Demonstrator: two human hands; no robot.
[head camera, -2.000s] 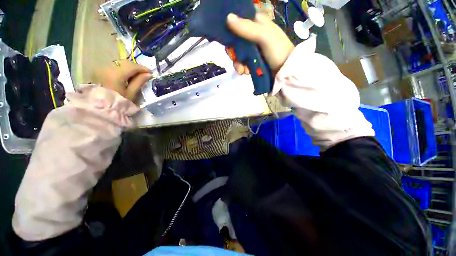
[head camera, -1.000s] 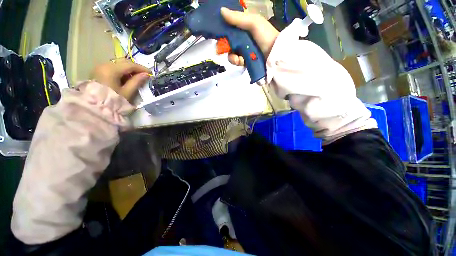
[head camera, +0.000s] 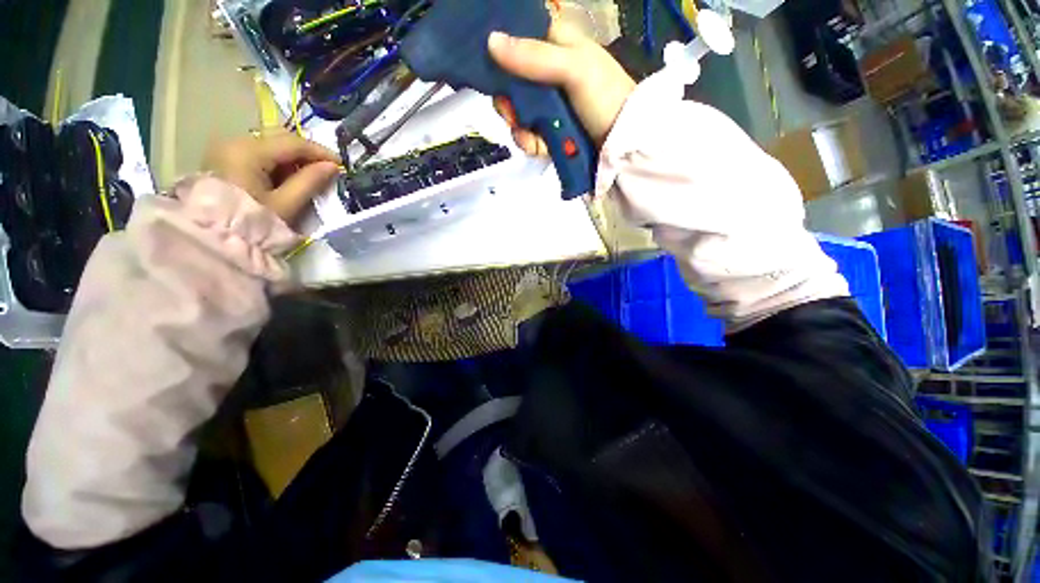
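My right hand is closed round the handle of a dark blue power tool with orange-red buttons. The tool's long nose points down-left to the left end of a black socket module. The module sits in a white panel on the pale work board. A yellow wire lies along the module's far edge. My left hand is at the module's left end, thumb and forefinger pinched together near the nose tip. What the fingertips hold is too small to tell.
Another white panel with black lobes and brown, blue and yellow wires lies behind. One more unit is at the far left. White round pieces are at the right rear. Blue bins stand at right. A striped cloth hangs at the front edge.
The power tool and my right hand have moved slightly left, and the tool's angle has changed a little. My left hand stays pinched at the module's left end.
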